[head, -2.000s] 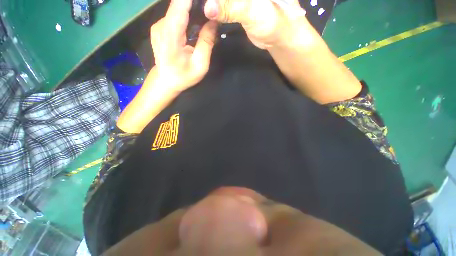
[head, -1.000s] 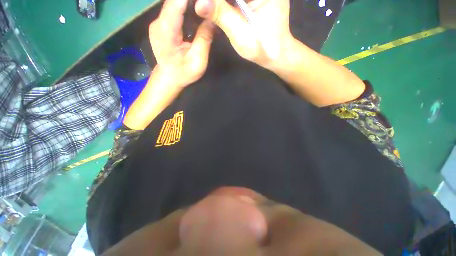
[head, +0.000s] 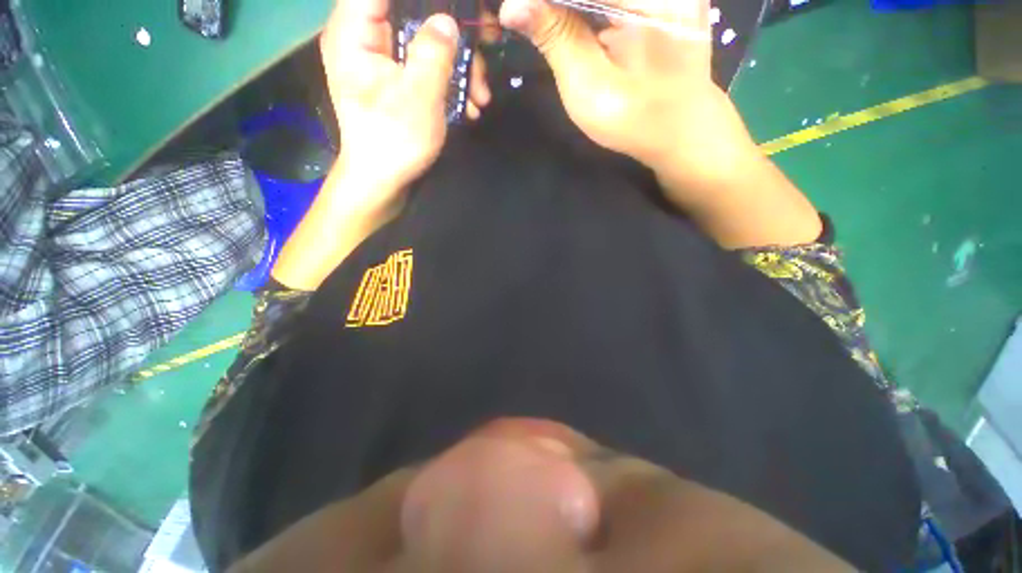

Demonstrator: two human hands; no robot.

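Note:
My left hand (head: 387, 106) is at the top, left of centre, shut on a dark phone unit (head: 457, 84) with pale marks along its edges. The thumb lies over the unit and the top of it is cut off by the picture's edge. My right hand (head: 628, 84) is to its right, holding thin, shiny tweezers (head: 611, 13) that lie across the palm. A thin reddish line runs between the unit and the right fingertips; what it is I cannot tell.
A green mat (head: 123, 67) with a dark phone (head: 204, 16) is at the upper left. A blue item (head: 289, 202) is beside my left forearm. A neighbour's plaid sleeve (head: 146, 269) is at the left. White bits are scattered near the bench edge. A yellow line (head: 863, 118) crosses the green floor.
The phone unit now shows in my left hand, where it was hardly visible before. My right hand has moved slightly right and down from one second ago, and the tweezers lie flatter.

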